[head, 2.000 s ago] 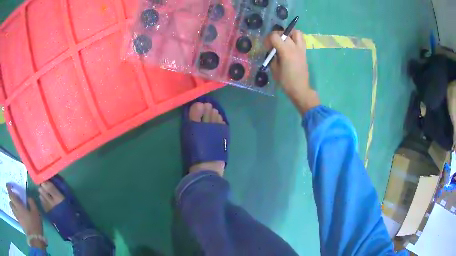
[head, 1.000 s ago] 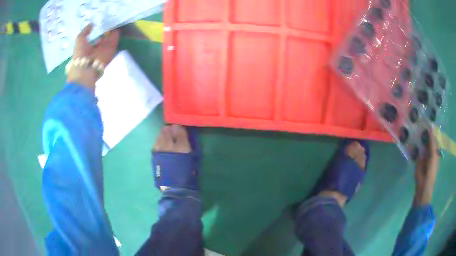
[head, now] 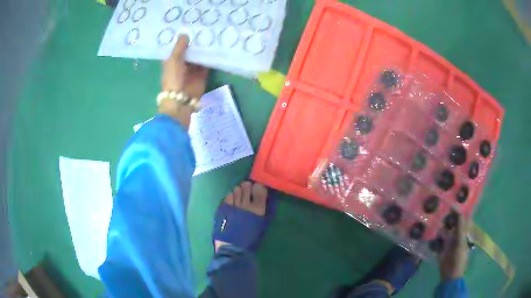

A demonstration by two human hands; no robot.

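Observation:
My left hand (head: 185, 78), with a bead bracelet, holds the near edge of a white sheet with rows of dark ring outlines (head: 204, 55). My right hand (head: 453, 250) is at the lower right, slightly blurred, and grips the near corner of a clear blister tray (head: 396, 148). The blister tray lies over the right part of the red compartment tray (head: 308, 125) and holds rows of black round parts (head: 457, 155). Whether the marker pen is still in my right hand cannot be made out clearly.
A notebook page with handwriting (head: 218, 131) lies on the green floor below the ring sheet. A blank white paper strip (head: 87, 212) lies at the left. My slippered feet are by the red tray's near edge. A brown cardboard edge (head: 43, 282) shows at the lower left.
The ring sheet is now more fully in view, held by my left hand. The red tray and blister tray appear turned and further right. The white strip and the handwriting have come into view.

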